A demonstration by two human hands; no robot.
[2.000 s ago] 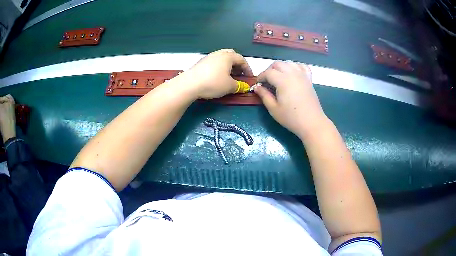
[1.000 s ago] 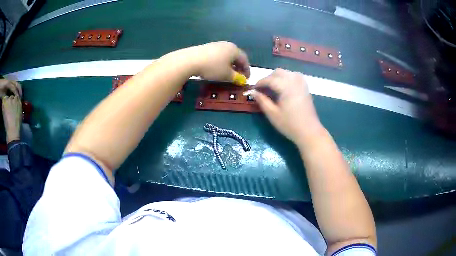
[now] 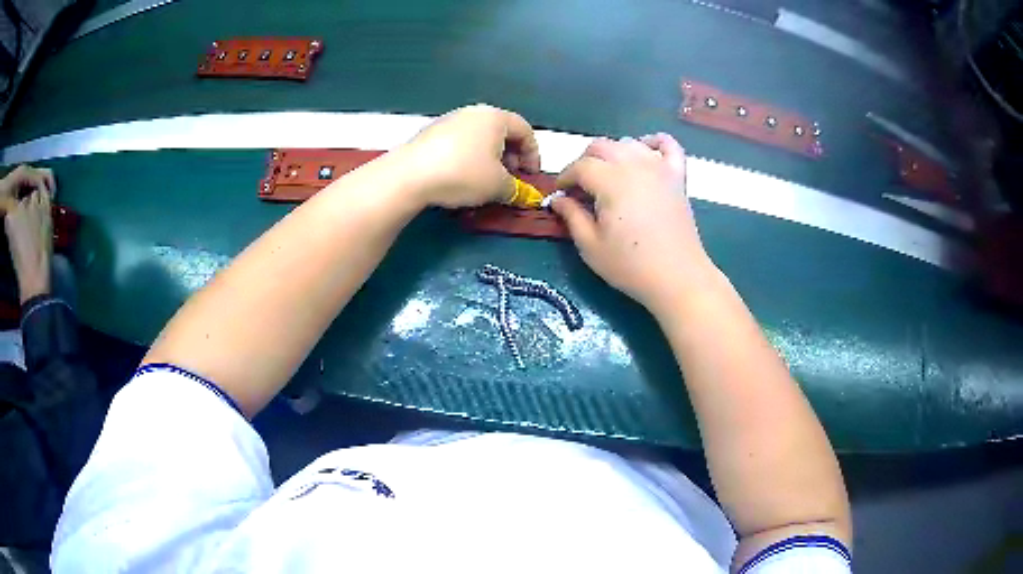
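Observation:
A reddish-brown jig (image 3: 516, 221) lies on the green belt under both hands, its positions mostly hidden. My left hand (image 3: 477, 163), with a yellow finger cot (image 3: 525, 195) on the thumb, is over the jig's left part. My right hand (image 3: 634, 207) is at the jig's right part, its fingertips pinching a tiny silvery piece (image 3: 551, 198) against the cot's tip. Whether my left hand grips anything is unclear. Thin ribbed silver rods (image 3: 533, 294) lie in a branched shape nearer to me.
A second jig (image 3: 303, 175) lies left, partly behind my left forearm. Farther off are jigs at upper left (image 3: 260, 58), upper right (image 3: 749, 116) and far right (image 3: 922, 170). A co-worker's hands (image 3: 27, 207) are at the left edge beside a reddish-brown piece.
My left hand has come down and its yellow cot now meets my right fingertips over the jig. The far jigs appear farther right in view.

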